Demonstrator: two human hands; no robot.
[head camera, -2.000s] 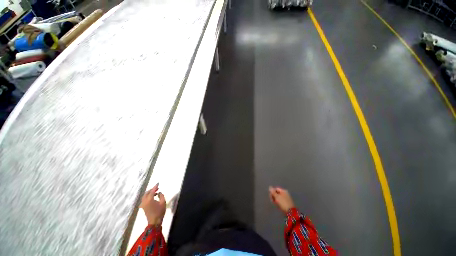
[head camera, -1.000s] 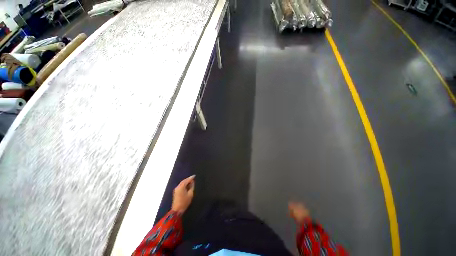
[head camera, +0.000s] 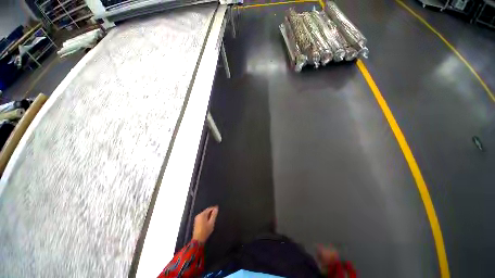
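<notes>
A pale grey-white spotted fabric layer (head camera: 108, 136) lies flat on the long cutting table, whose white edge (head camera: 182, 163) runs up the view on the left. My left hand (head camera: 205, 223) is in the air just right of the table edge, fingers curled, holding nothing that I can see. My right hand (head camera: 327, 254) is low in the view over the floor, blurred and partly cut off by my sleeve; its fingers cannot be made out.
The white spreading machine (head camera: 144, 6) spans the table's far end. Several plastic-wrapped fabric rolls (head camera: 320, 38) lie on the floor ahead. A yellow line (head camera: 404, 141) curves along the grey floor at right. A tan roll (head camera: 21, 130) and shelving (head camera: 62, 12) stand left.
The view has advanced along the table; the wrapped rolls are nearer and the machine has come into view. My left hand has moved from over the table edge to beside it. My right hand is lower.
</notes>
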